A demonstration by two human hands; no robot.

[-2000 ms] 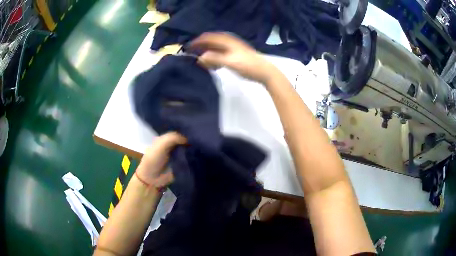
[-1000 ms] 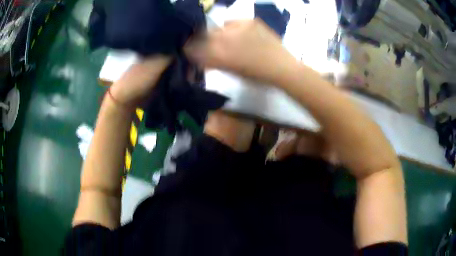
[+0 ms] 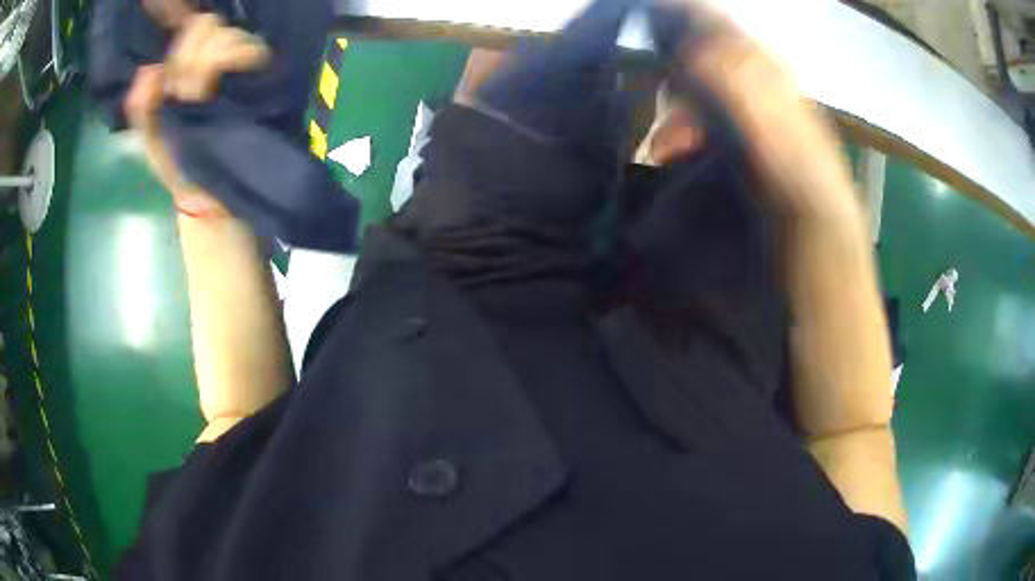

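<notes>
Navy cloth pieces (image 3: 267, 176) hang from my left hand (image 3: 199, 68) at the upper left; its fingers are curled on the cloth. More navy cloth (image 3: 568, 68) stretches across the top middle, over my lap. My right hand (image 3: 709, 51) is at the top right of centre, strongly blurred, at a piece of dark cloth that hangs down beside the forearm. Its fingertips are blurred, but they appear closed on this cloth.
The white table's brown edge (image 3: 942, 170) runs across the top and upper right. White scraps (image 3: 942, 289) lie on the green floor (image 3: 125, 375). Yellow-black tape (image 3: 327, 91) shows at upper left. A white disc (image 3: 40, 179) stands at the far left.
The view has tipped down to my dark shirt, and the sewing machine has gone out of view. My hands have moved apart, each with navy cloth.
</notes>
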